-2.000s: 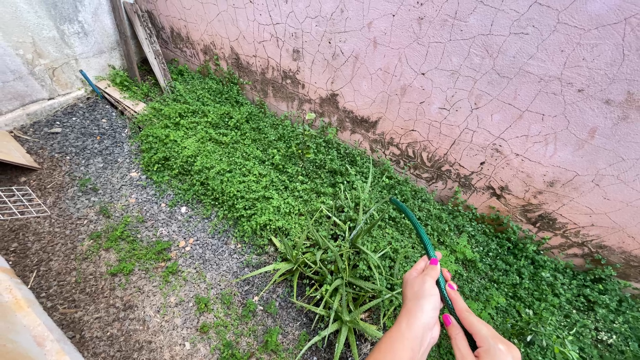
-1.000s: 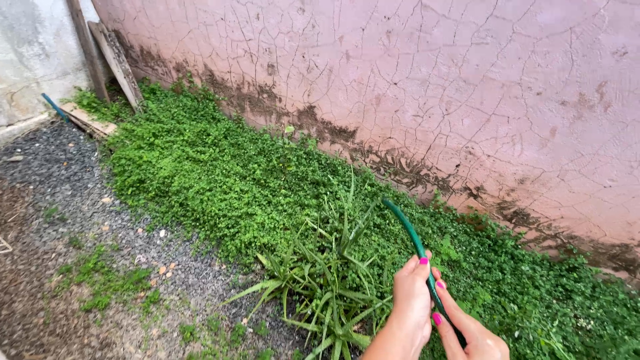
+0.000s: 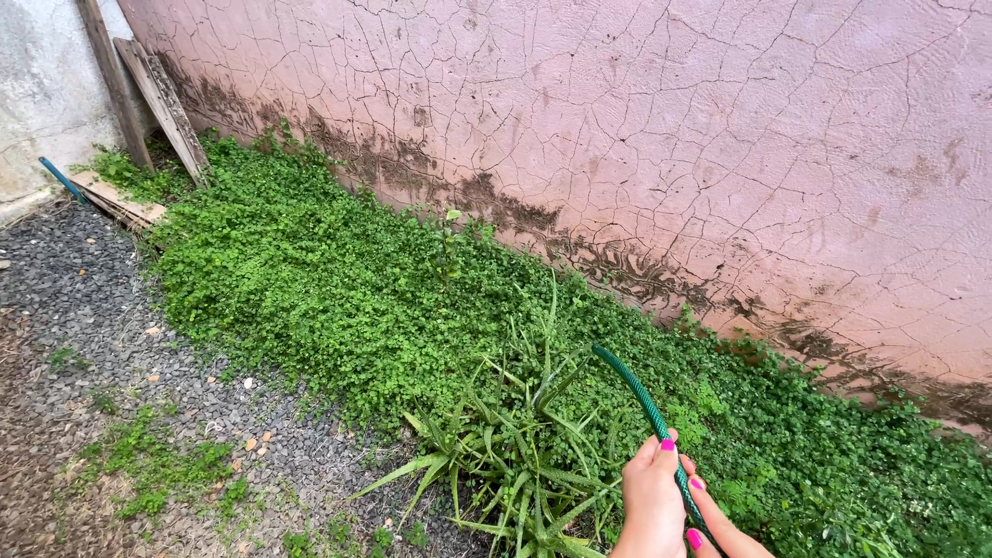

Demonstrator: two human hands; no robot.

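A green garden hose (image 3: 637, 387) rises from the bottom right, its free end curving up and left over the plants. My left hand (image 3: 652, 500) is closed around it a little below that end, thumb on top. Just lower, my right hand (image 3: 717, 527) holds the same hose between thumb and fingers, close against the left. Left of my hands stands a spiky aloe plant (image 3: 515, 465), partly below the hose end. Low leafy ground cover (image 3: 333, 294) surrounds the aloe's far side. Whether water flows from the hose cannot be told for sure.
A cracked pink wall (image 3: 659, 139) runs behind the greenery. Wooden planks (image 3: 167, 108) lean in the far left corner, near a flat board (image 3: 116, 198) and a blue tube (image 3: 62, 180). Grey gravel (image 3: 186, 395) with small weeds covers the ground at left.
The view has shifted somewhat to the right, and the wire grid seen at left in the oldest frame is out of view. Both hands keep their hold on the hose.
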